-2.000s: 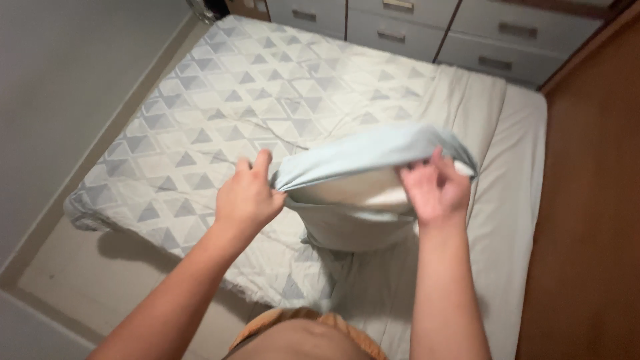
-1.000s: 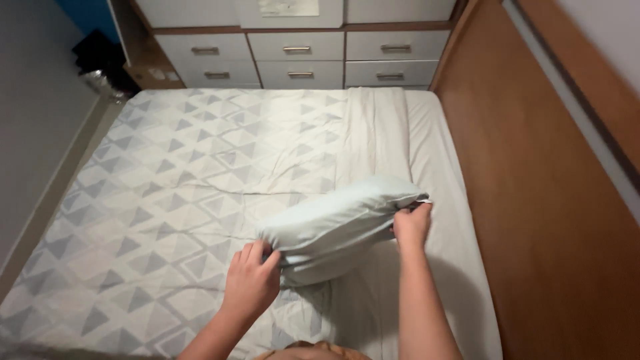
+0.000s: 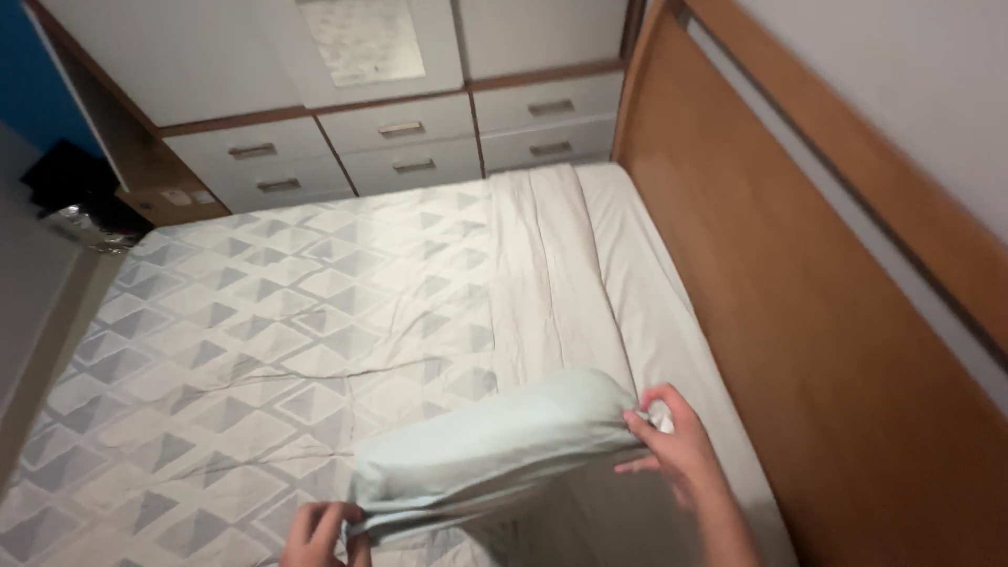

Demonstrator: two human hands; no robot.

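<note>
A pale green-blue pillowcase with a pillow's bulk in it [image 3: 496,441] hangs between my hands above the bed. My left hand [image 3: 327,535] pinches its near left corner at the bottom of the view. At its right end my right hand [image 3: 669,441] grips the gathered edge, where a bit of white material shows by the fingers. Below lies a quilt with grey and white triangles [image 3: 315,315], its plain beige top folded back [image 3: 543,268] over a white fitted sheet [image 3: 630,236]. The pillow's underside is hidden.
A wooden headboard [image 3: 787,276] runs along the right side. White drawers with metal handles [image 3: 402,130] stand close beyond the bed's far edge. Dark and shiny bags [image 3: 87,201] sit by the far left corner, near a wooden shelf unit [image 3: 169,197].
Two seconds ago the case's opening faced me between my hands; now its closed-looking side is toward me. Both hands have kept hold of it. The view has turned toward the headboard.
</note>
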